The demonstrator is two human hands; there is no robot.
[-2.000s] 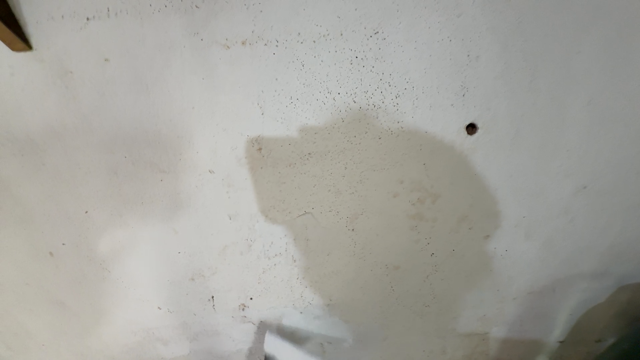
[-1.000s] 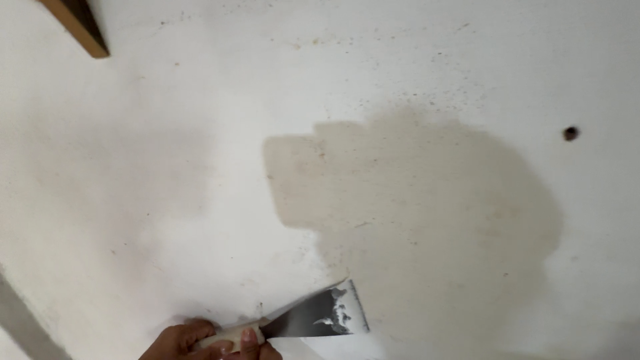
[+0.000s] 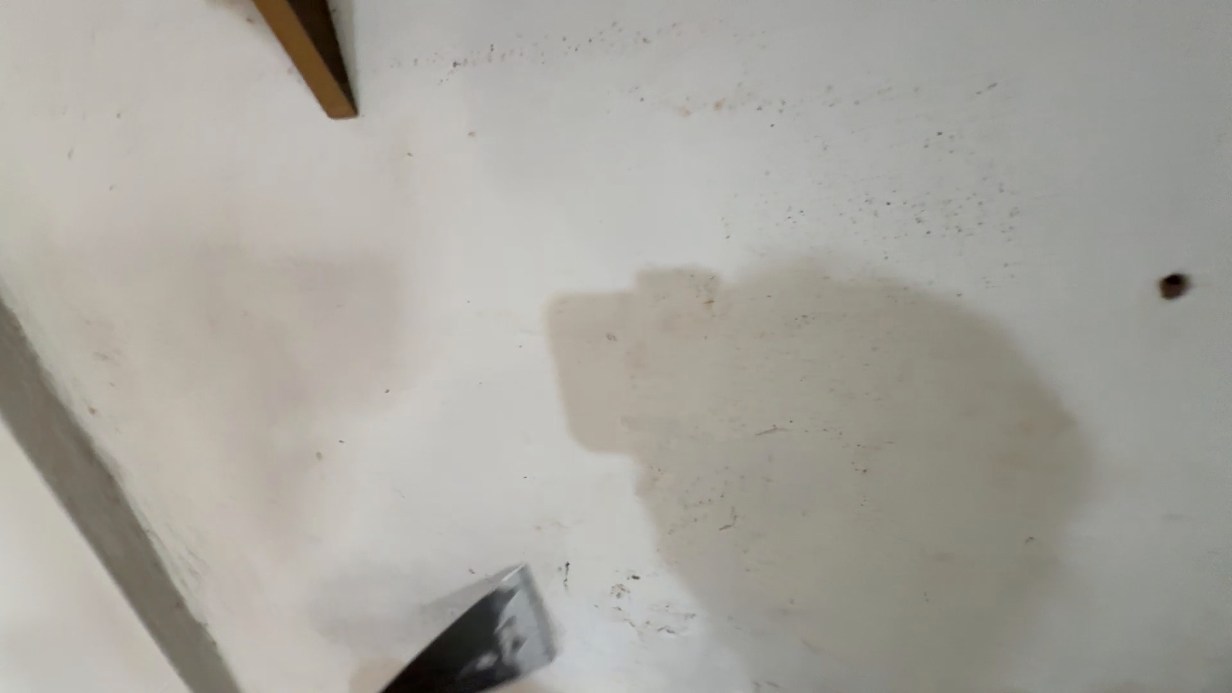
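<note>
A putty knife (image 3: 486,630) reaches in from the bottom edge, left of centre, with white putty smeared on its dark metal blade. Its handle lies below the frame. A little skin-toned blur shows at the bottom beside the blade, too little to tell which hand it belongs to or how it grips. The blade's edge is near small chips and specks in the white wall (image 3: 462,385). No other part of either hand can be seen.
A brown wooden piece (image 3: 313,63) juts in at the top left. A grey strip (image 3: 96,500) runs diagonally down the left side. At the right is a dark hole (image 3: 1172,286). A large shadow falls across the wall.
The fingers around the putty knife's handle, plain one second ago, have dropped almost wholly out of the frame. The view has shifted left since two seconds ago.
</note>
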